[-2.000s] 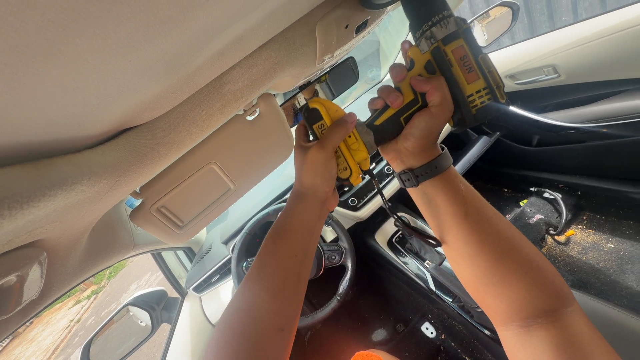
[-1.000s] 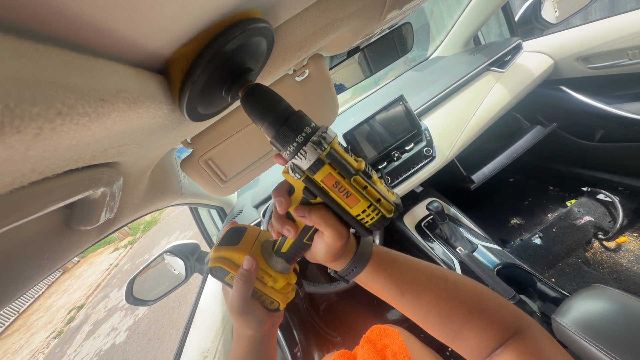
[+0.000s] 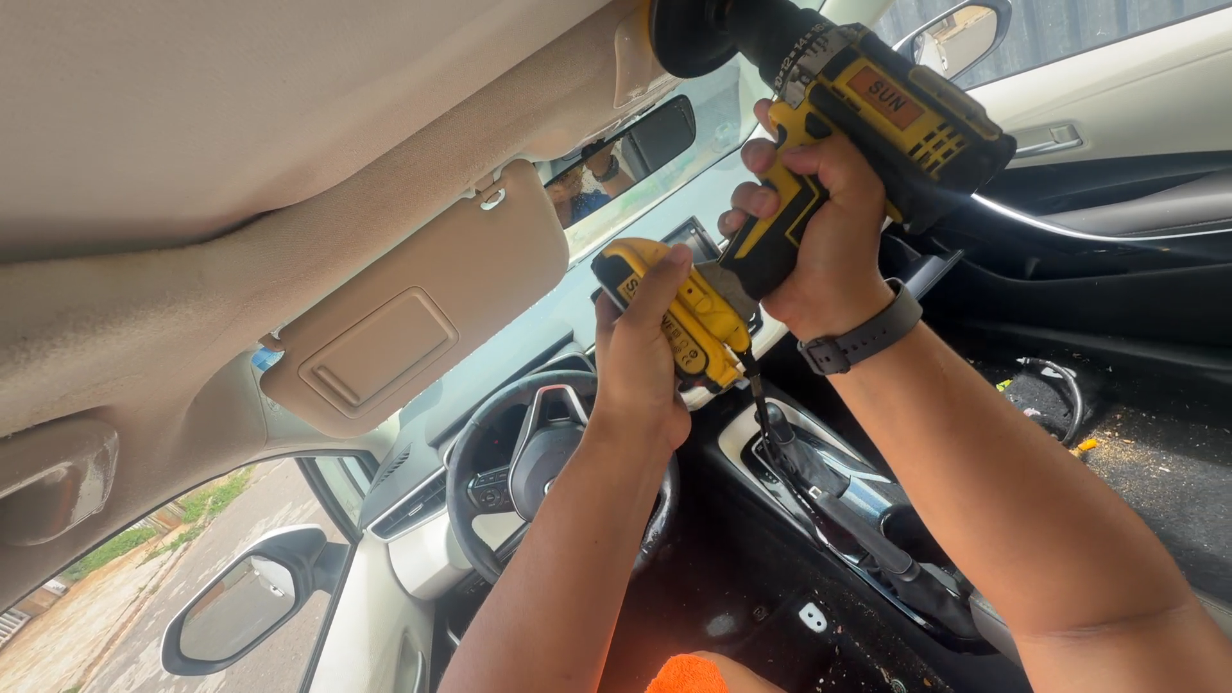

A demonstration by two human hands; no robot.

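Observation:
A yellow and black cordless drill is in my right hand, fingers wrapped round its handle near the trigger. Its chuck carries a round black backing pad that lies at the beige headliner at the top. My left hand grips the drill's yellow battery pack at the handle's foot. Whether the pack sits fully against the handle cannot be told. A dark cable hangs below the pack. My right wrist wears a dark watch strap.
The beige sun visor is folded against the roof, left of my hands, with the rear-view mirror beyond. Below are the steering wheel and gear lever. Debris lies on the dark floor. A grab handle is at far left.
Compared with one second ago, the drill and both hands appear farther up and right in the view, which has shifted strongly. Both hands keep their hold on the drill and battery pack.

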